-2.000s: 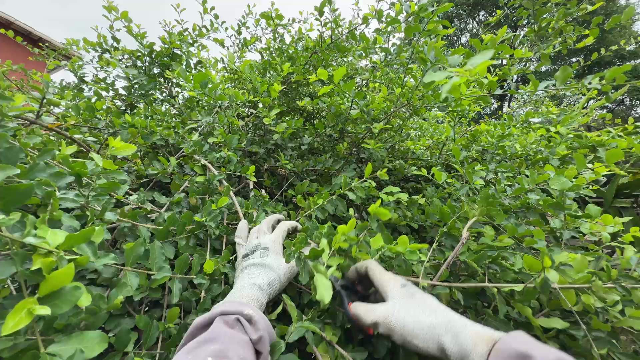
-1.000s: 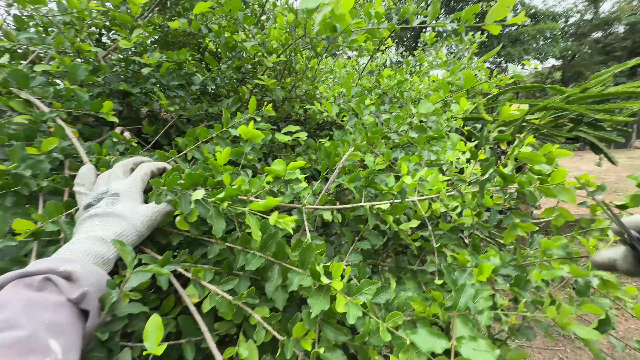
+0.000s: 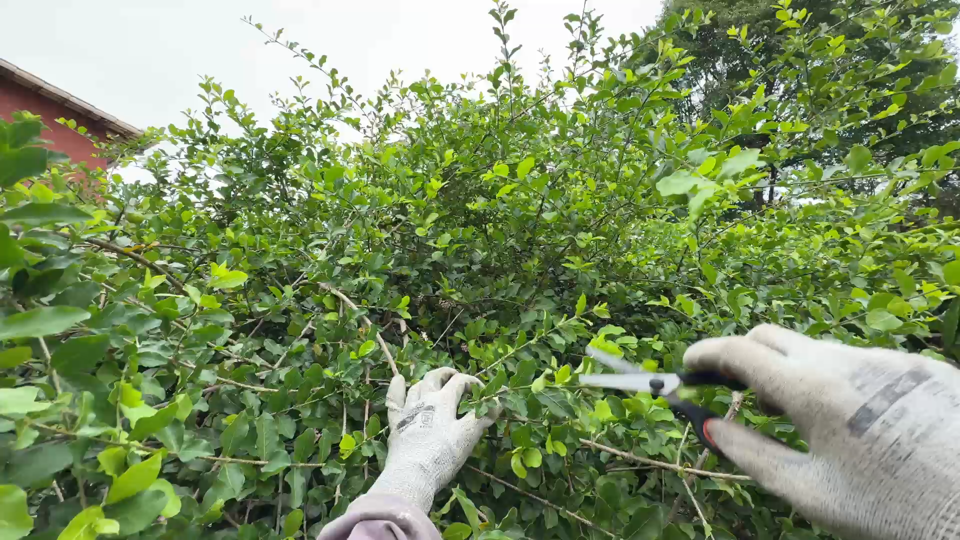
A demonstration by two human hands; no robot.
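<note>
My left hand (image 3: pixel 431 435), in a pale knitted work glove, rests on a leafy shrub (image 3: pixel 465 247) low in the middle of the head view. Its fingertips sink among the leaves beside a bare stem (image 3: pixel 364 322); whether they grip a twig cannot be told. At the right my right hand (image 3: pixel 817 420), gloved alike and slightly blurred, holds scissors (image 3: pixel 664 384) with black and red handles. Their blades are apart and point left, in front of the foliage and a little to the right of my left hand.
Thin branches (image 3: pixel 660 461) cross the shrub below the scissors, and another branch (image 3: pixel 142 262) runs through the leaves at the left. Behind stand a red building (image 3: pixel 60 127) with a tiled roof edge at the upper left and a tall tree (image 3: pixel 720 82) at the upper right.
The view swung right and back. My right hand, at the far right edge one second ago, now shows whole with the scissors spread; two seconds ago it was low among the leaves.
</note>
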